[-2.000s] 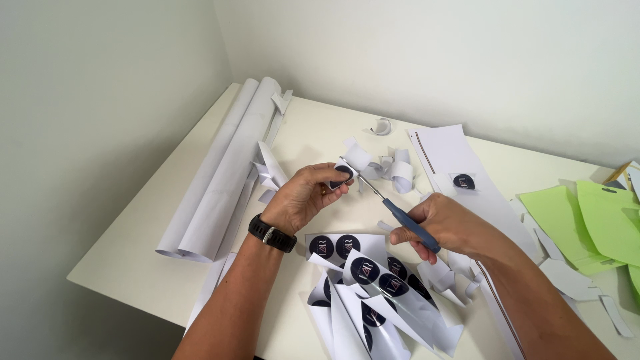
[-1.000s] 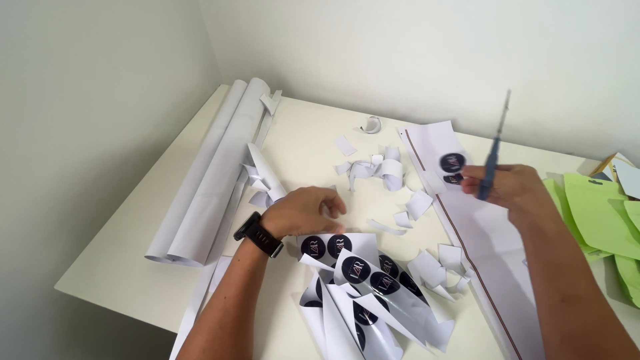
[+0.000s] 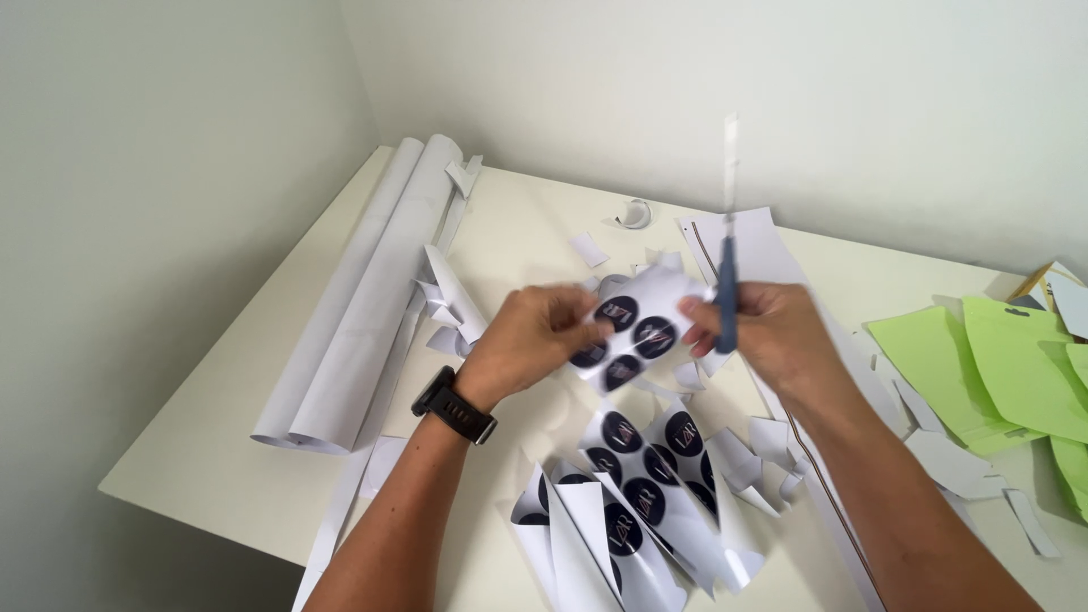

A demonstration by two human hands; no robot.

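My left hand, with a black watch on the wrist, grips the left edge of a small white sheet bearing several round dark stickers. My right hand pinches the sheet's right side with its fingertips and also holds blue-handled scissors, blades pointing up and blurred. Below the hands lies a pile of curled white sheets with round dark stickers. White paper scraps lie around the pile and behind the held sheet.
Two long white paper rolls lie along the left of the white table. A long white sheet runs under my right forearm. Green die-cut pieces and more scraps are at the right. Walls stand behind and at the left.
A sheet of round stickers is now held between both hands. My right hand and the scissors have moved left from over the long white sheet, where two dark stickers showed earlier.
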